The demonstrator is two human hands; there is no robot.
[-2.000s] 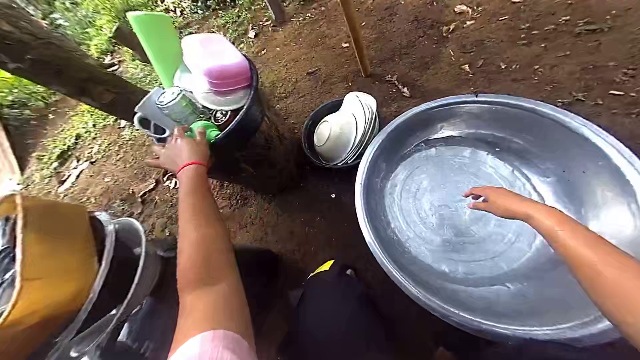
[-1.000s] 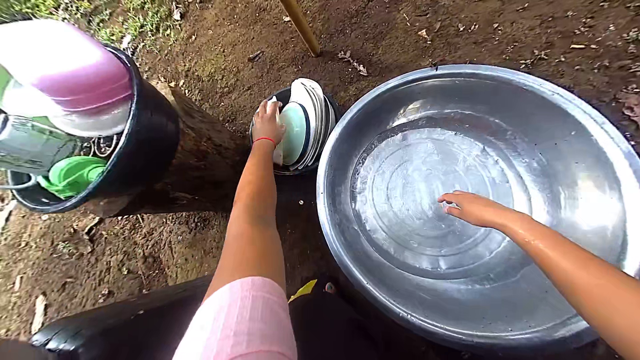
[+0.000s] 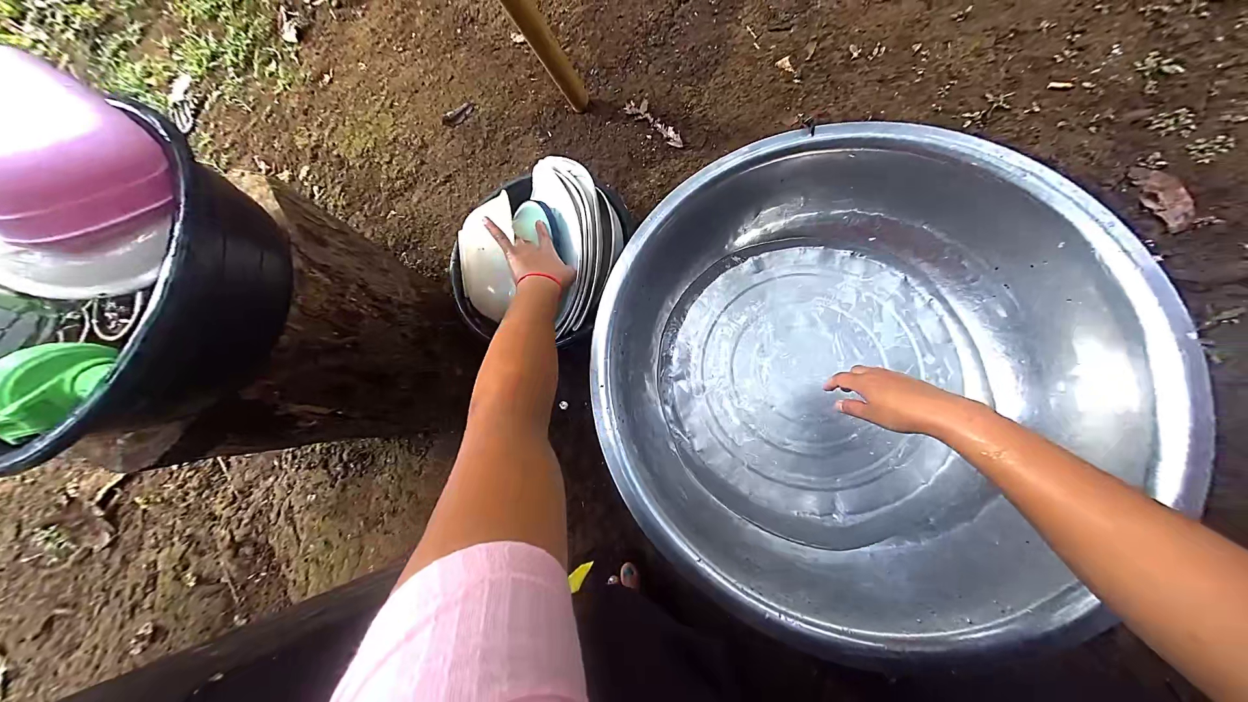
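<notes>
My left hand (image 3: 534, 259), with a red string at the wrist, rests its spread fingers at a light blue bowl (image 3: 532, 222); whether it grips the bowl I cannot tell. Around it in a small black basin (image 3: 460, 292) are a white bowl (image 3: 487, 255) on the left and several white plates (image 3: 588, 229) standing on edge to the right. Over the large metal basin (image 3: 1053, 273), my right hand (image 3: 882, 398) is held with fingers apart and nothing in it. A thin layer of water seems to lie on the basin's bottom.
At left a black bucket (image 3: 234, 263) holds a pink plastic bowl (image 3: 78, 156) and a green plastic item (image 3: 54, 385), beside a thick log (image 3: 361, 322). A wooden pole (image 3: 551, 54) meets the soil behind the small basin.
My left hand has gone from the bucket's items to the bowls and plates in the small basin. A white bowl now shows at the left there. My right hand stays over the metal basin.
</notes>
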